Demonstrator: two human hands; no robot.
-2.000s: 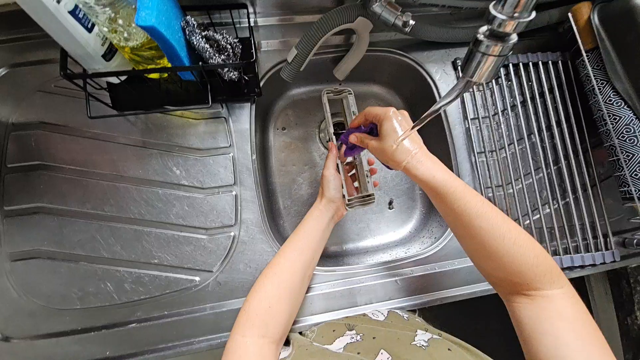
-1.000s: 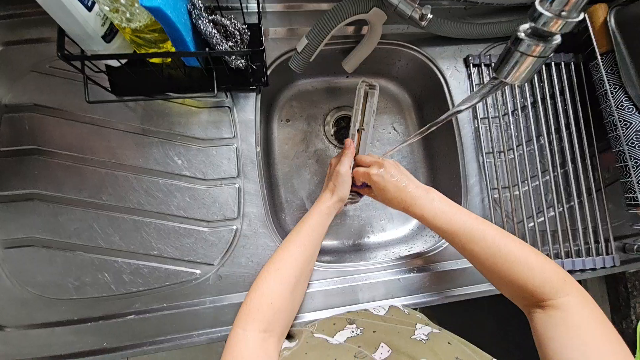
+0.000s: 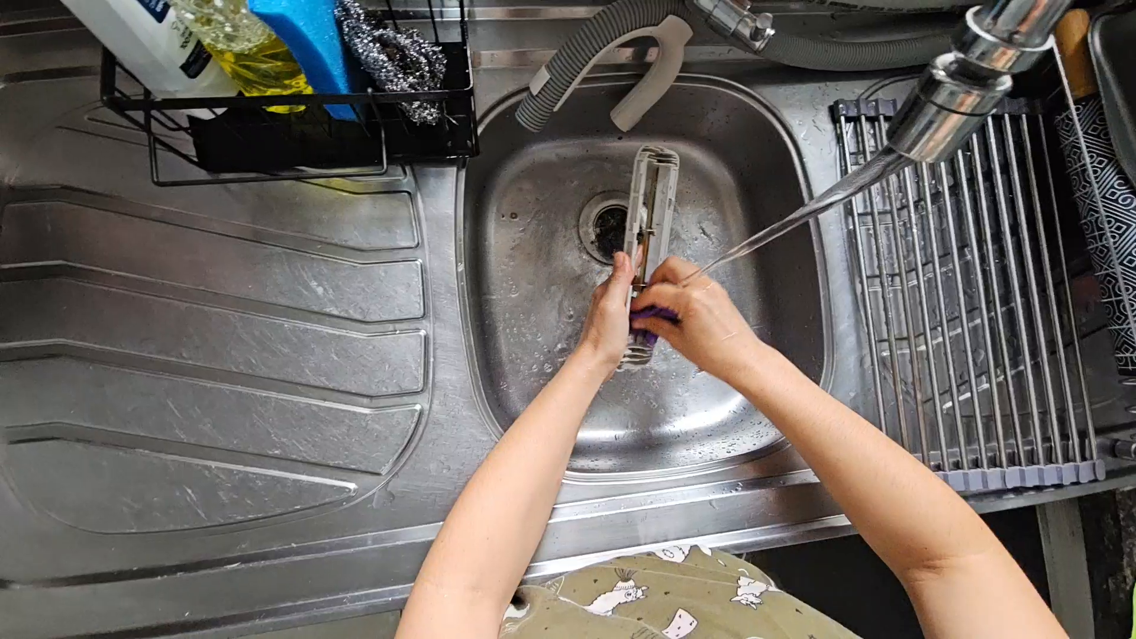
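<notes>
A long, narrow, pale plastic part (image 3: 658,191), with a slotted channel along it, is held over the steel sink basin (image 3: 550,355). My left hand (image 3: 609,315) grips its left edge near the lower half. My right hand (image 3: 701,315) pinches a purple cloth or scrubber (image 3: 655,313) against the channel; the fingers partly hide it, so its exact kind cannot be told. Water runs from the chrome faucet (image 3: 948,102) in a slanting stream onto my right hand. The drain (image 3: 611,232) lies just left of the plastic part.
A black wire caddy (image 3: 302,164) at the upper left holds bottles, a blue sponge (image 3: 311,49) and a steel wool scourer (image 3: 399,62). A grey drain hose (image 3: 577,67) hooks over the basin's back rim. A roll-up drying rack (image 3: 967,311) lies right; the ribbed drainboard (image 3: 213,337) is left.
Two seconds ago the plastic part lay with its channel turned up and reddish spots beside it; now it is turned more on edge. My right hand has moved lower along it.
</notes>
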